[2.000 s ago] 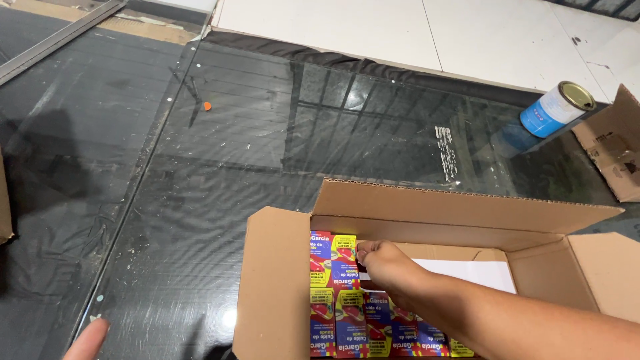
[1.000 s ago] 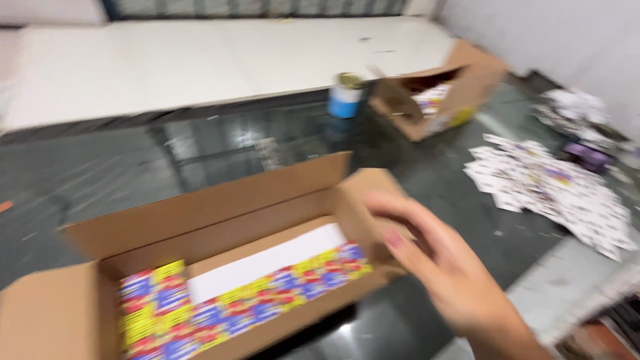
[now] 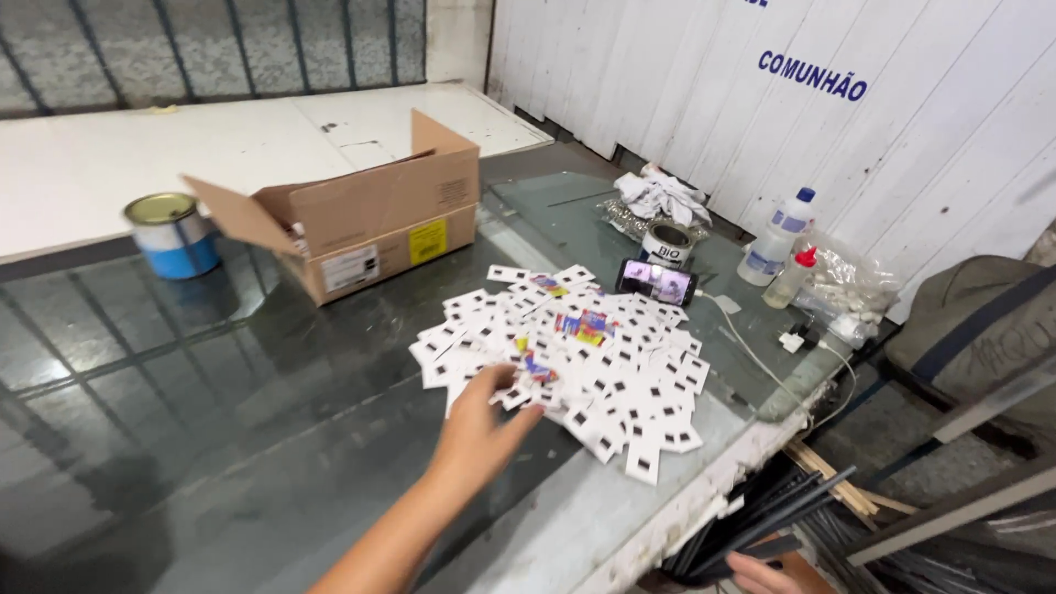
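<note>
A spread heap of small white cards with black rectangles (image 3: 610, 375) lies on the dark tabletop; a few cards show red, blue and yellow printed faces (image 3: 587, 326). My left hand (image 3: 483, 429) is at the near left edge of the heap, thumb and fingers apart around the card edges, with no card plainly gripped. At the bottom right edge, my right hand (image 3: 767, 573) is only partly visible, low beside dark strips (image 3: 751, 516); whether it holds anything cannot be told.
An open cardboard box (image 3: 388, 214) and a blue and white can (image 3: 173, 235) stand at the left. Behind the heap are a phone (image 3: 656, 282), a Bio can (image 3: 667, 243) and white cloth (image 3: 660, 194). Bottles (image 3: 775, 239), a plastic bag (image 3: 850, 280) and a cable (image 3: 751, 338) lie right.
The view has swung right, and the long carton with colourful cards has left it. My right hand, at that carton's end one second ago, is now low at the right; my left hand is at the heap.
</note>
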